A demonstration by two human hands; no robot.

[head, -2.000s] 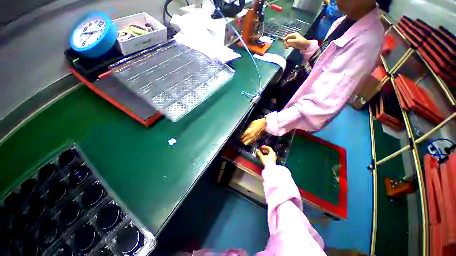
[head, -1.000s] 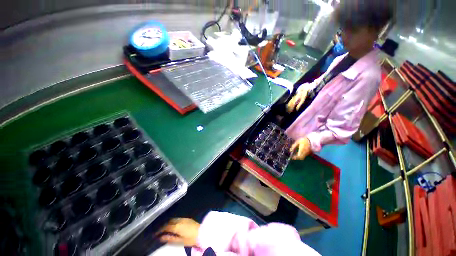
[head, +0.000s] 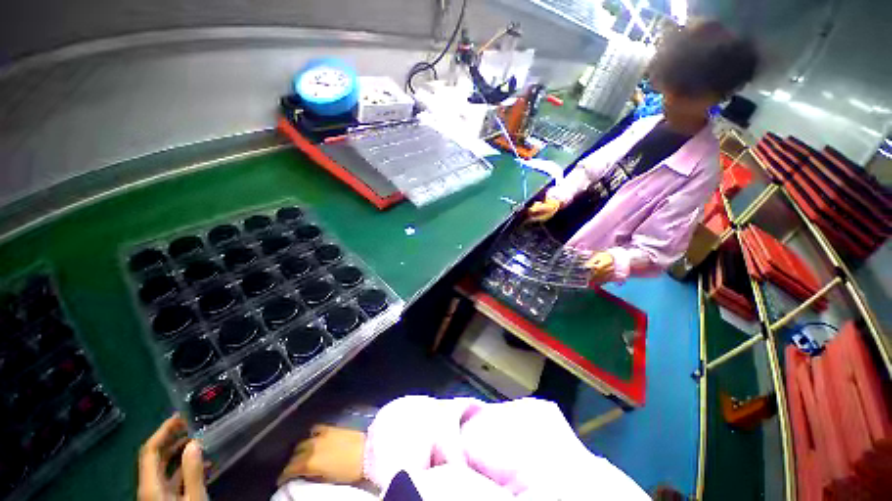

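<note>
A clear blister tray (head: 256, 284) lies on the green bench, its round pockets holding black discs. The disc in the near-left corner pocket (head: 213, 399) shows small red marks. My left hand (head: 174, 465) is at this corner, cut off by the lower edge, thumb and fingers apart; whether it touches the tray is unclear. My right hand (head: 325, 455) is just off the tray's near edge, fingers bent and partly hidden; I cannot tell if it holds anything.
Another filled tray (head: 44, 377) lies at far left. Empty blister trays (head: 421, 161), a blue clock (head: 327, 88) and a white box (head: 383, 100) stand further back. At right, a person (head: 641, 196) holds a clear tray (head: 548, 259) above a red-edged stand (head: 587, 342); racks stand beyond.
The view has swung left, bringing the far-left tray and my left hand into sight. My right hand has drawn back from the stand to the bench front. The person now holds a clear tray.
</note>
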